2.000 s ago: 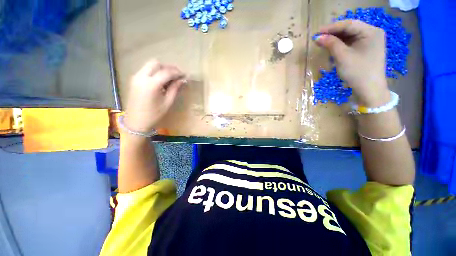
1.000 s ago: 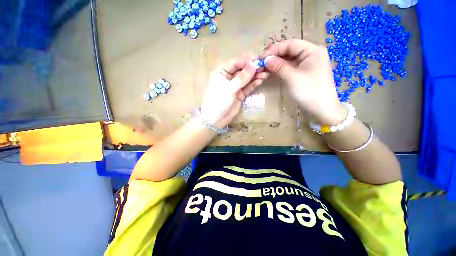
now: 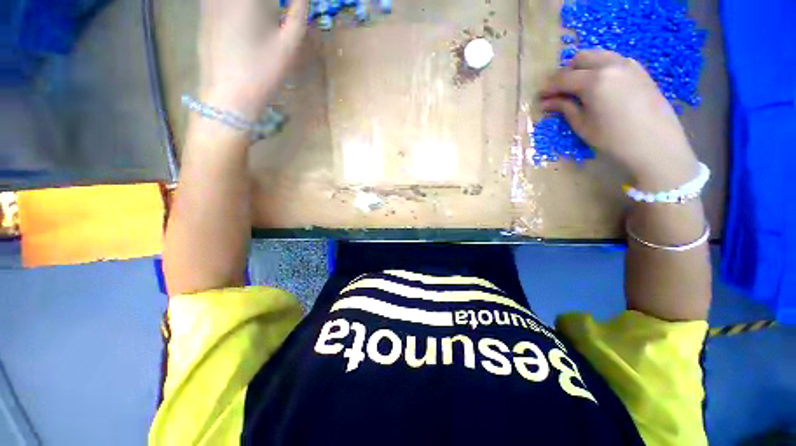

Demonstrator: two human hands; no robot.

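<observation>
My left hand (image 3: 249, 48) is blurred at the top left, close beside the heap of blue and white assemblies (image 3: 353, 10), which the top edge cuts off. Its fingertips are not clear, and I cannot tell if it holds anything. A few pale round parts (image 3: 274, 120) show beside my left wrist, partly hidden. My right hand (image 3: 611, 104) is over the left side of the pile of small blue plastic pieces (image 3: 650, 39), thumb and fingers close together and pointing left. I cannot tell if a piece is between them. It covers part of the pile.
A white round disc (image 3: 478, 53) with dark specks around it lies at the centre of the taped cardboard table cover (image 3: 297, 205). An orange bin (image 3: 92, 222) is at the left table edge. A dark glossy surface (image 3: 70, 104) is at far left, and a blue bin (image 3: 764, 157) at right.
My hands were together at the centre around a small blue and white part. They have parted: the left went up and left to the heap, the right went right to the blue pile.
</observation>
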